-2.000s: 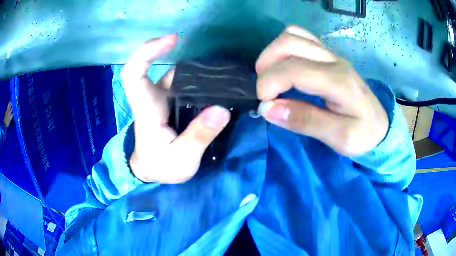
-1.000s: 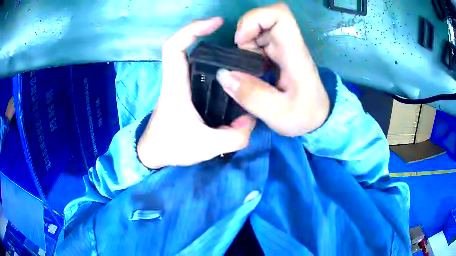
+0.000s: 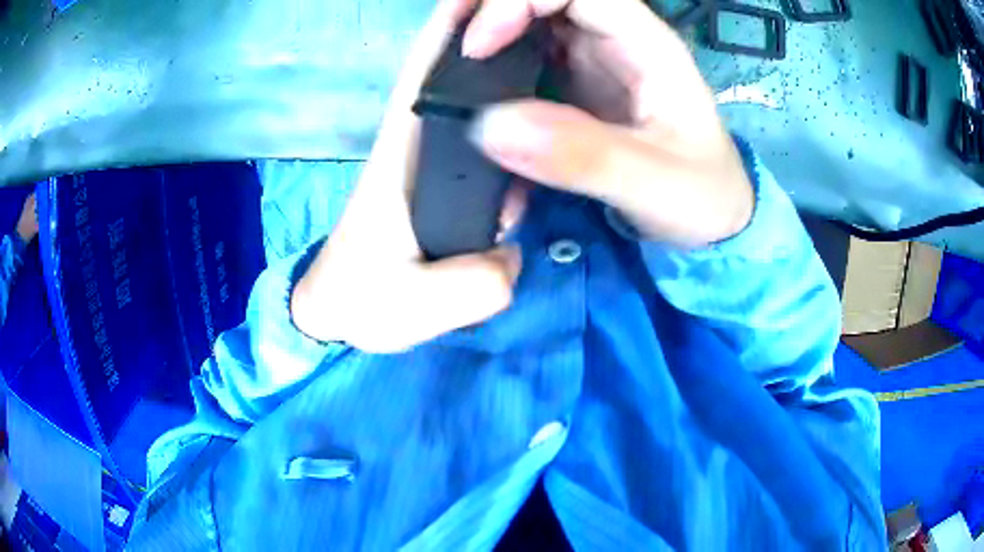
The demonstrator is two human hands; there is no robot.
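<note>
A black plastic housing is held in front of my chest, with its smooth side showing and a dark edge across its upper part. My left hand is wrapped around its left side and lower end, with the thumb at the bottom. My right hand grips its upper part, the blurred thumb over the front and the fingers at the top. The far end of the housing is partly hidden by my fingers.
Several small black frames, one of them an open rectangle, lie on the green mat at the upper right. A black cord runs along the right bench edge. Blue printed boxes stand at left, an open cardboard box at right.
The housing has been turned from its channelled side to its smooth side and moved up. My right hand has come from the housing's right end onto its upper part.
</note>
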